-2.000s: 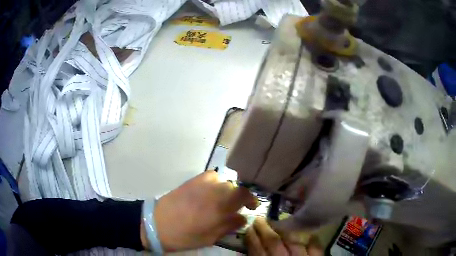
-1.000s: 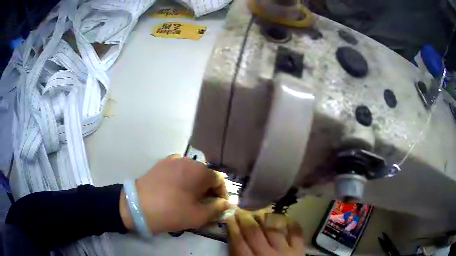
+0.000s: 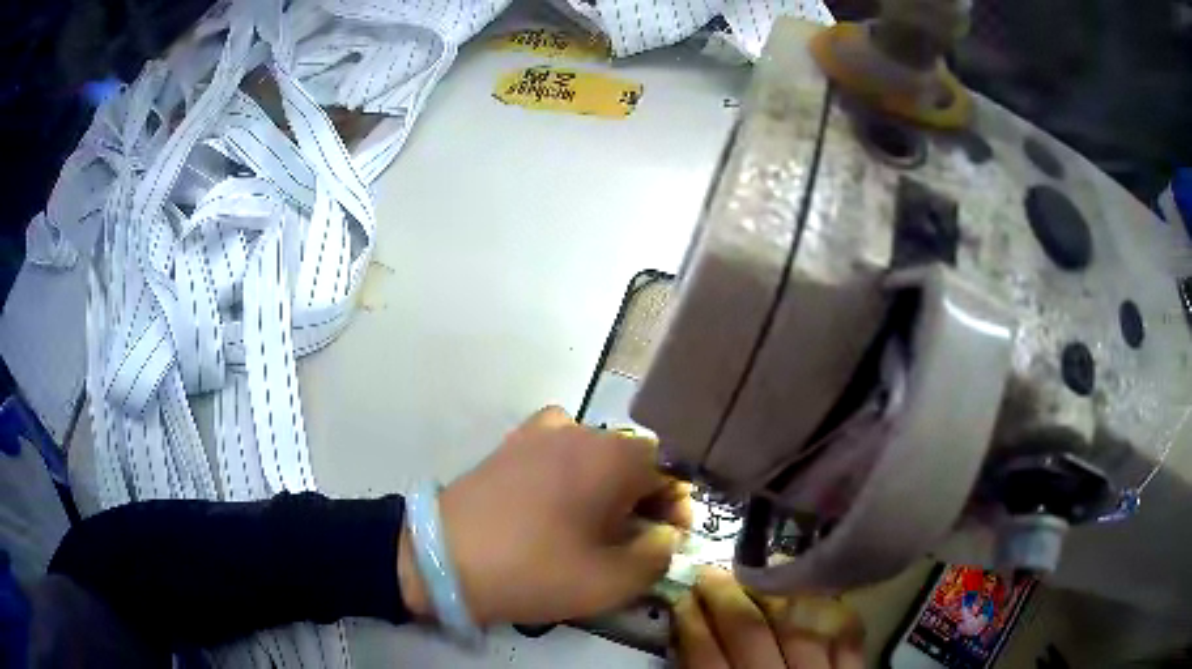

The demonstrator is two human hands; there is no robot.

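The sewing machine head [image 3: 863, 301] fills the right half of the view. Its lit needle area [image 3: 719, 512] is partly hidden by my fingers and the head. My left hand [image 3: 556, 523], with a pale band on its wrist, is in front of the needle area, fingers bent and pinching a small piece of white fabric [image 3: 680, 570]. My right hand [image 3: 765, 625] is cut off by the bottom edge, its fingertips on the same piece, close to my left fingertips. A large heap of white striped strips [image 3: 209, 288] lies on the left of the table.
Wider striped cloth [image 3: 654, 20] lies at the table's far edge. Yellow stickers [image 3: 569, 92] are on the white tabletop [image 3: 458, 275]. A phone [image 3: 965, 614] with a red picture lies at the lower right. A brown scrap [image 3: 343, 124] shows under the strips.
The camera view has swung, shifting the machine and table right in the picture since one second ago. Both hands remain together by the needle area.
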